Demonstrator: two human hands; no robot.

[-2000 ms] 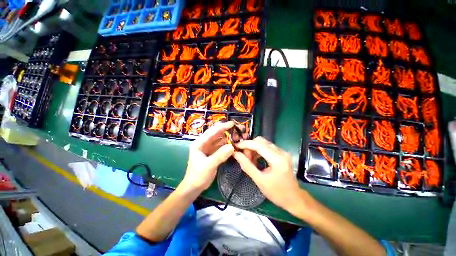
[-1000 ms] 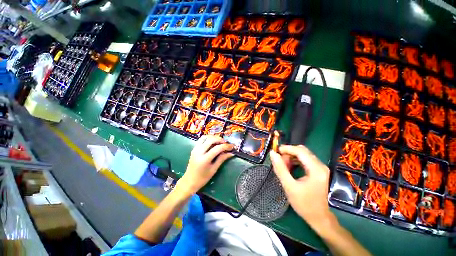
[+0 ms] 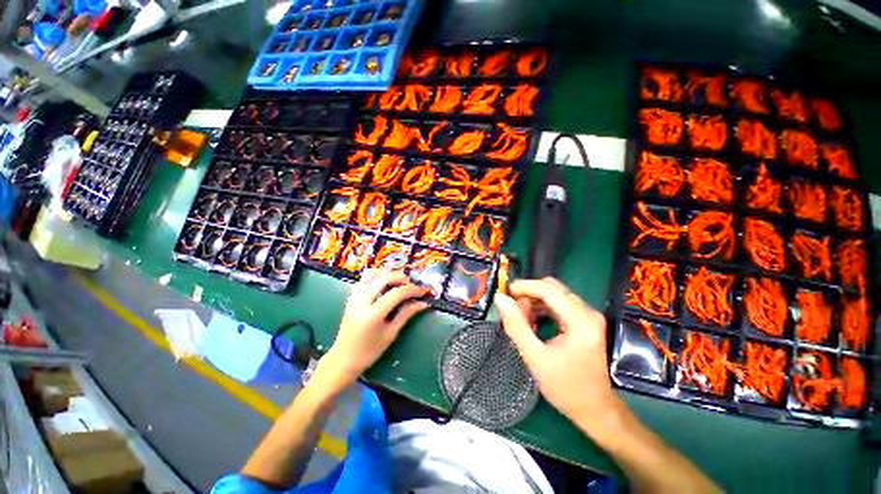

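Note:
My right hand (image 3: 565, 352) pinches a small orange-and-dark part (image 3: 503, 274) between thumb and fingertips, just right of the near corner of the left wired-part tray (image 3: 478, 311). My left hand (image 3: 372, 323) is over the near edge of that tray, its fingertips at the front pockets; whether they grip anything is hidden. The tray holds looped orange wires, with few in its near right corner pockets. The electric screwdriver (image 3: 551, 227) lies behind my right hand. The round perforated disc (image 3: 488, 376) lies in front, with a thin black cord across it.
The right wired-part tray (image 3: 618, 352) is full of orange bundles except near its close left corner. A tray of dark rings (image 3: 280, 283) stands left, with a blue tray (image 3: 386, 82) behind. Another black tray (image 3: 111, 159) and an orange piece (image 3: 185, 147) are far left.
My hands have parted. My left hand has moved to the tray's front pockets, and my right hand has moved right with the small part. The camera view has also shifted.

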